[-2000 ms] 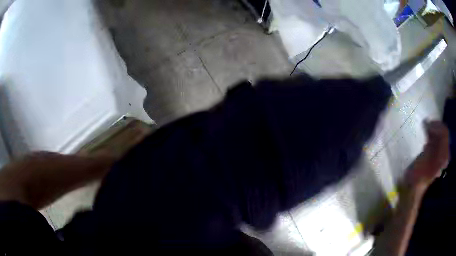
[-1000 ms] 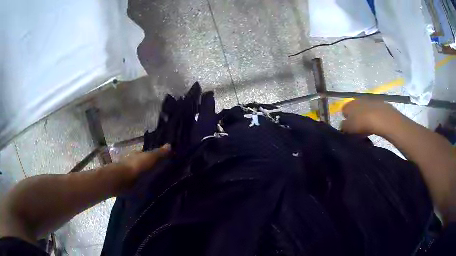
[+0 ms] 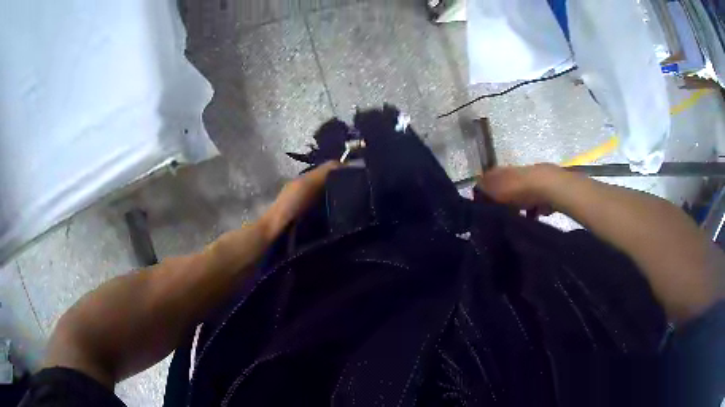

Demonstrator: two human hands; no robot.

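Observation:
A large clump of dark navy garment strips with pale stitch lines fills the lower middle. Its narrower far end points forward and shows pale cord-like ties. My left hand is on the left side of the far end, its fingers partly hidden by the cloth, and it grips the strips. My right hand is at the right side of the clump with fingers curled at its edge; whether it grips cloth is hard to tell. Part of a metal rack frame shows beyond the right hand.
A white-covered table or stack stands at the left. Crumpled white covering hangs at the upper right. A dark cord lies on the speckled floor, near a yellow line. Another rack foot shows at the left.
My left hand has moved forward and right along the clump. The strips' far end is gathered narrower and reaches further forward. My right hand has shifted slightly left.

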